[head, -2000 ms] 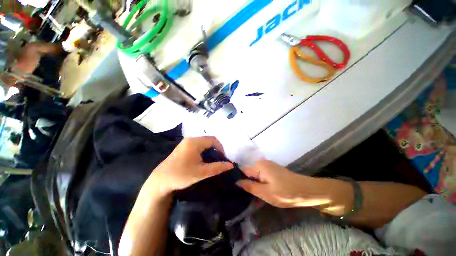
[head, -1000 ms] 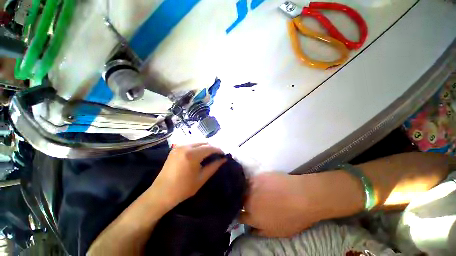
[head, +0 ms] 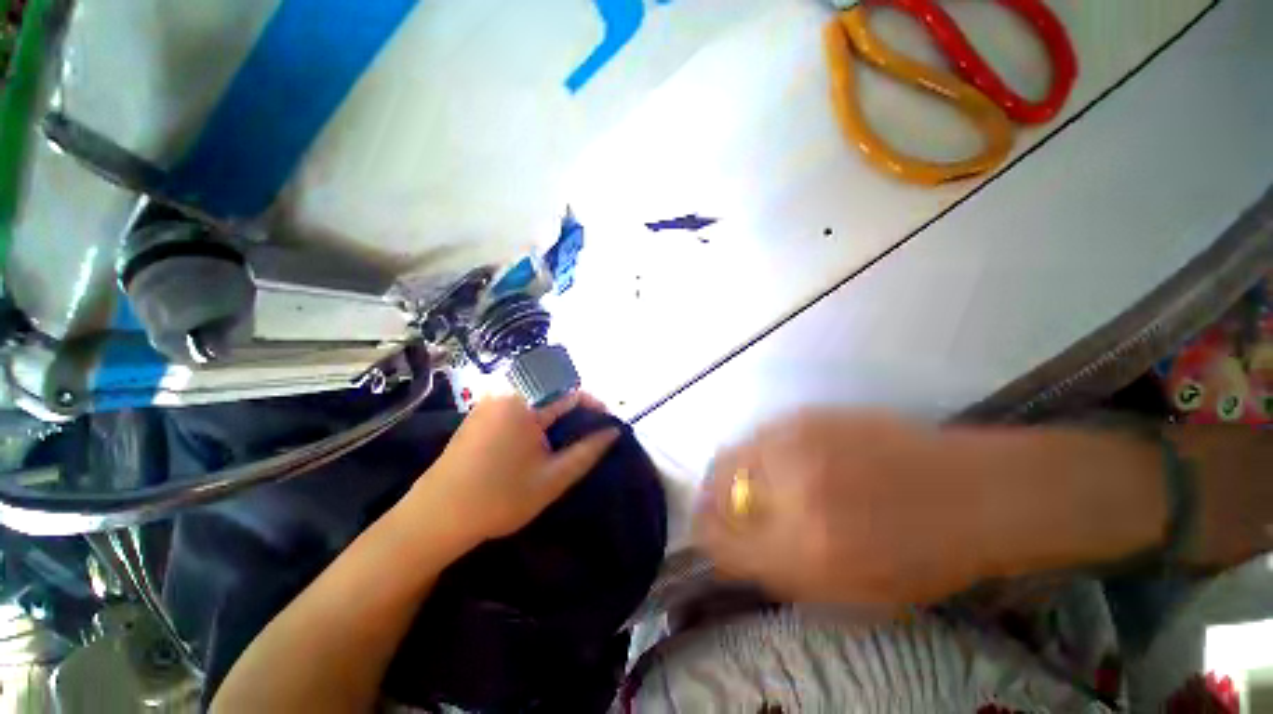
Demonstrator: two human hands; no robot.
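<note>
Dark cloth (head: pixel 545 600) lies bunched in front of the machine and over its near edge. My left hand (head: pixel 503 467) has its thumb and fingers on the cloth's upper edge, with the fingertips close beside the grey tension knob (head: pixel 545 375); the fingertips are partly hidden. The needle area is hidden behind the knob and the machine parts. My right hand (head: pixel 838 509), with a gold ring, is motion-blurred to the right of the cloth, apart from it. Its fingers are too blurred to tell what they do.
Scissors with red and yellow-orange handles (head: pixel 921 170) lie on the white table (head: pixel 782 293) at the upper right. A curved metal bar (head: pixel 210 488) loops out at the left, by a larger grey knob (head: pixel 189 286). Dark scraps (head: pixel 681 223) lie beyond the needle area. The ribbed table edge (head: pixel 1117 328) runs at the right.
My right hand has come away from the cloth and moved right. My left hand stays on the cloth, its fingertips now at the tension knob. The view has moved closer to the machine.
</note>
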